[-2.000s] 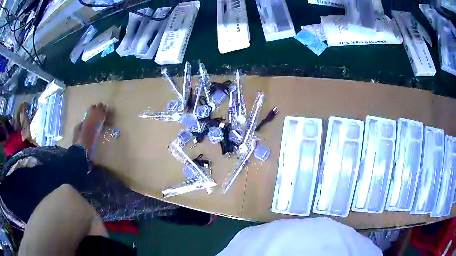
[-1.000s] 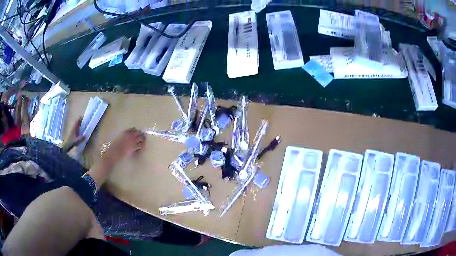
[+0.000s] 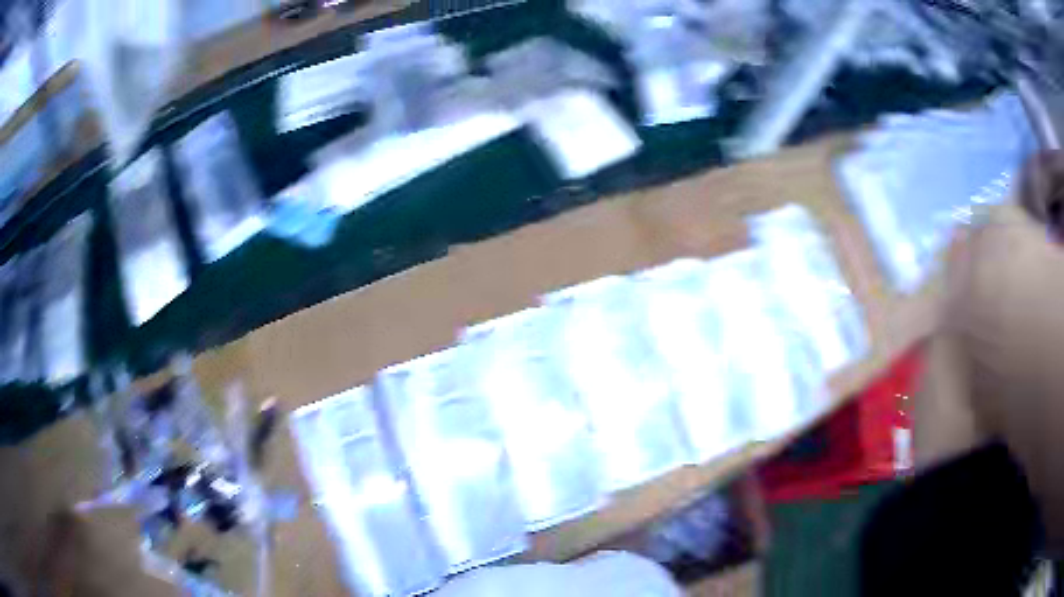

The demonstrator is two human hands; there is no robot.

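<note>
The frame is strongly blurred. Neither of my hands can be made out. A row of overlapping white translucent trays (image 3: 562, 391) lies across the brown cardboard worktop, from lower left to upper right. Their recesses show only faintly. At lower left lies the heap of silvery bagged rods (image 3: 259, 531) with dark coiled cables (image 3: 208, 496) among them. The heap is cut by the blur and the frame's corner.
A dark green strip (image 3: 403, 239) behind carries white boxes (image 3: 578, 131) and a light-blue card (image 3: 306, 222). A pale tray stack (image 3: 933, 187) lies upper right. A bare arm (image 3: 992, 309), owner unclear, is at the right edge. A red bin (image 3: 869, 437) sits below the bench.
The view has swung right and tilted. The tray row now fills the middle and the heap sits at lower left. The tray stack, red bin and right-edge arm have come into view.
</note>
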